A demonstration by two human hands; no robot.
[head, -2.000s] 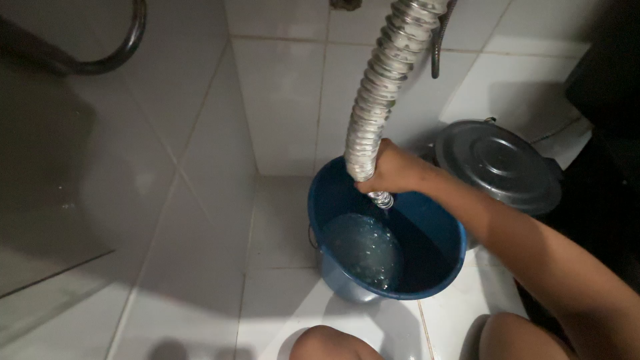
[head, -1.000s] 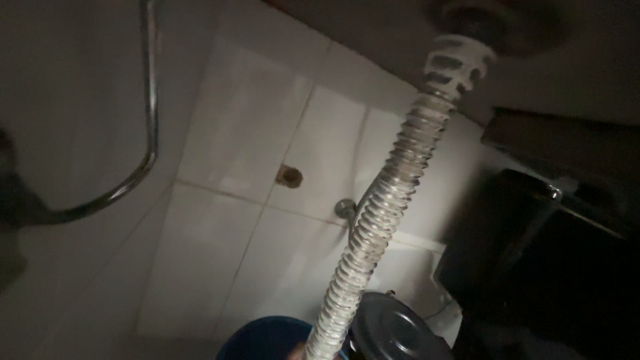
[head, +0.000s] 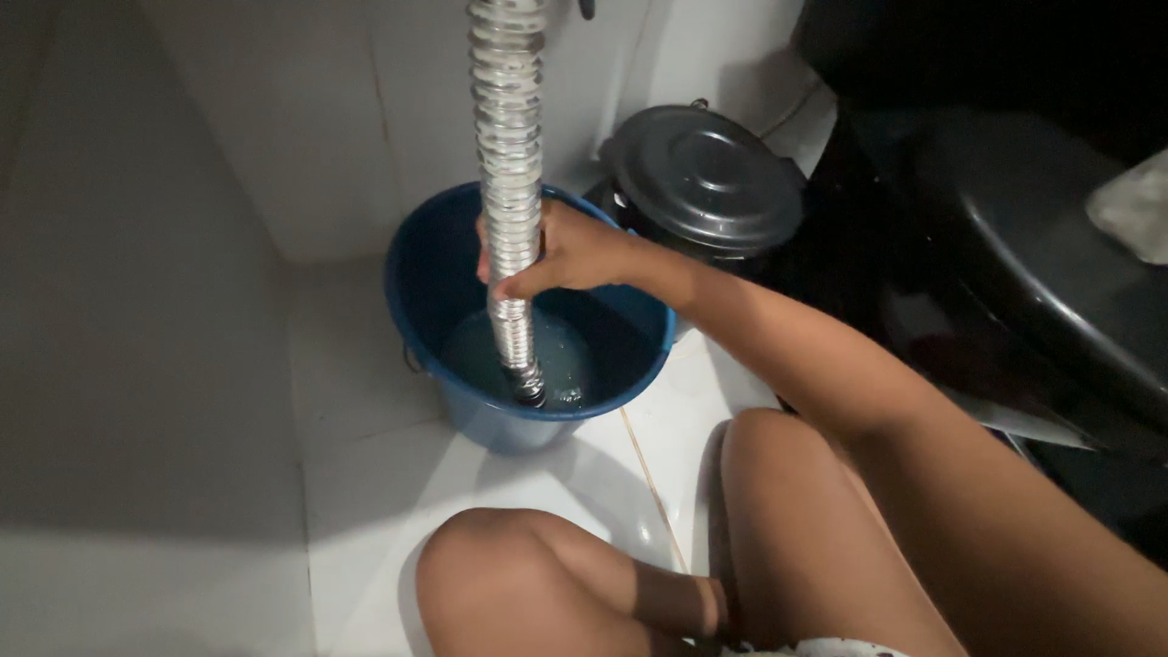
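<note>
My right hand (head: 561, 251) is closed around a clear corrugated drain hose (head: 507, 137), near its lower part. The hose runs down from the top of the view, and its dark lower end is inside a blue plastic bucket (head: 511, 433). Cloudy, bubbly water (head: 568, 360) lies in the bucket around the hose end; whether the end touches the water I cannot tell. My left hand does not show.
A lidded black bin (head: 707, 178) stands behind the bucket to the right. A glossy black toilet (head: 1031, 246) takes up the right side. White tiled walls (head: 438, 109) rise behind and at left. My bent knees are close to the bucket on the tiled floor (head: 365, 493).
Compared with two seconds ago, the hose hangs straighter and its end is lower in the bucket. The view tipped up toward the hose's top one second ago and is back down now.
</note>
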